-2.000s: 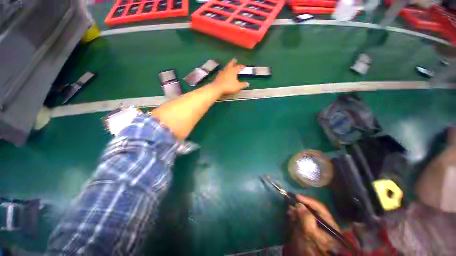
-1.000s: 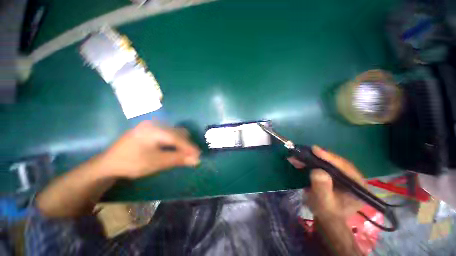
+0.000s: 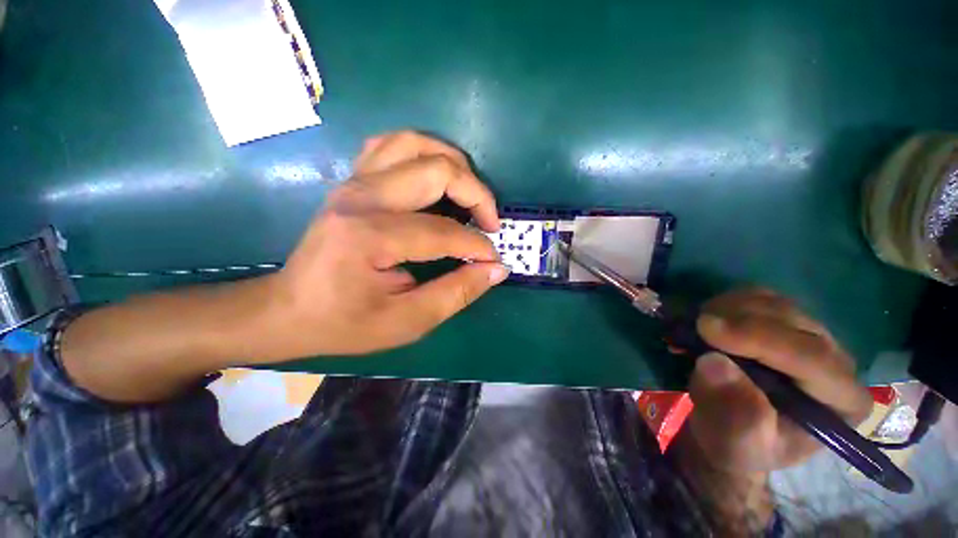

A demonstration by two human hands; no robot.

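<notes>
A phone board assembly [image 3: 615, 248] lies flat on the green mat. Its white dotted keypad area is at the left, a pale grey rectangle at the right. My left hand [image 3: 394, 247] is over its left end, thumb and forefinger pinched at the keypad area. A thin solder wire [image 3: 179, 272] runs from the left to behind this hand and appears pinched at its fingertips. My right hand [image 3: 772, 378] grips the soldering iron [image 3: 798, 405] like a pen. The iron's tip is at the solder pads in the board's middle. Whether the tip touches them is hard to tell.
An LCD stack [image 3: 252, 74] of white pieces with yellow edge bits lies at the upper left. The solder reel stand [image 3: 34, 278] is at the far left edge. A round amber-rimmed jar [image 3: 909, 205] is at the right edge. The bench's front edge runs below my hands.
My left hand has moved right, onto the board's left end, where the dotted keypad area now shows. The iron's tip has moved from the board's right end to its middle. The view is closer.
</notes>
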